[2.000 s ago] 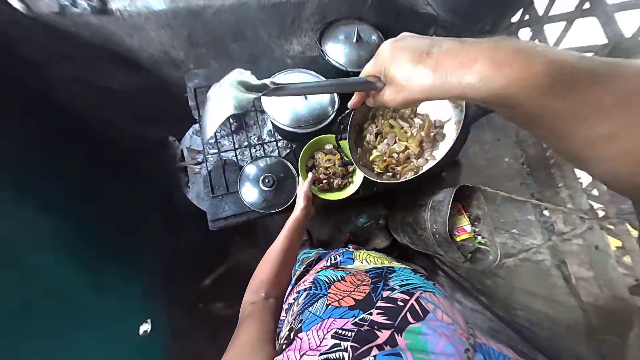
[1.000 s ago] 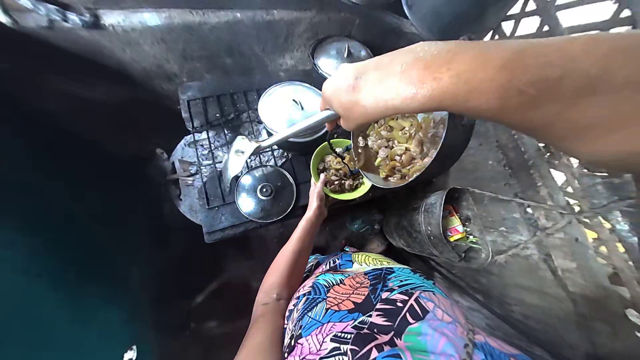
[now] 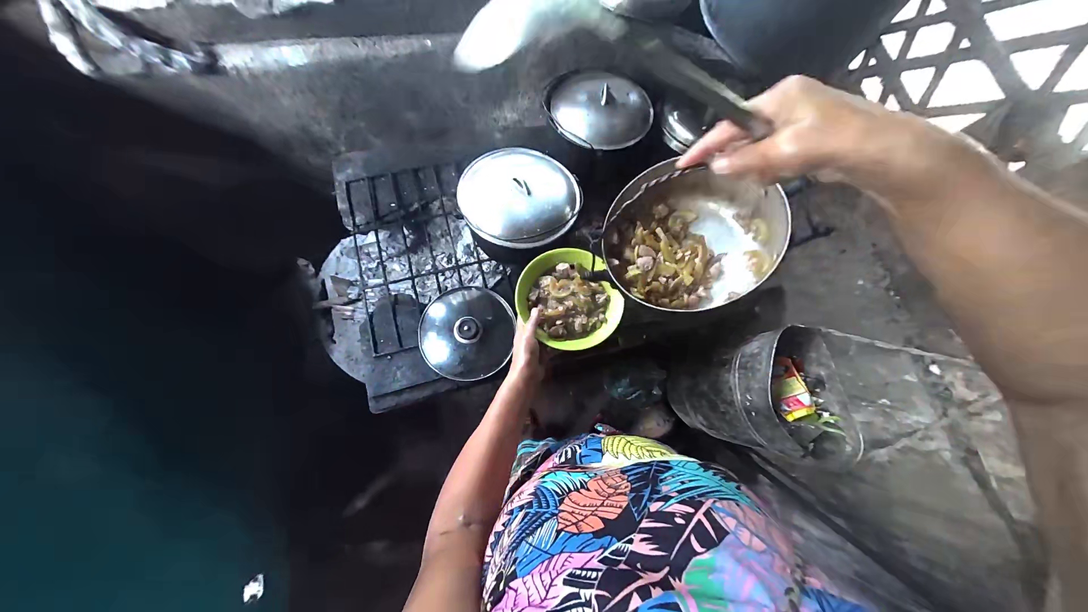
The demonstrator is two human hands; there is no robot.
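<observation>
My left hand grips the near left rim of a lime-green bowl filled with chopped meat and vegetables. Above the large metal pot, my right hand is closed on the handle of a ladle. The ladle is blurred and its head points to the upper left, over the back ledge. Similar cooked food lies mostly in the left part of the pot, and the pot's bottom shows at the right. Bowl and pot rim are side by side; whether they touch I cannot tell.
Left of the bowl, a glass lid rests by a grate over ash. Two lidded pots stand behind. A metal bucket with wrappers lies tilted at the near right. A lattice borders the upper right.
My right hand has lifted the ladle, whose head was low over the grate a second ago. Less food covers the right part of the pot's bottom. My left hand remains at the bowl.
</observation>
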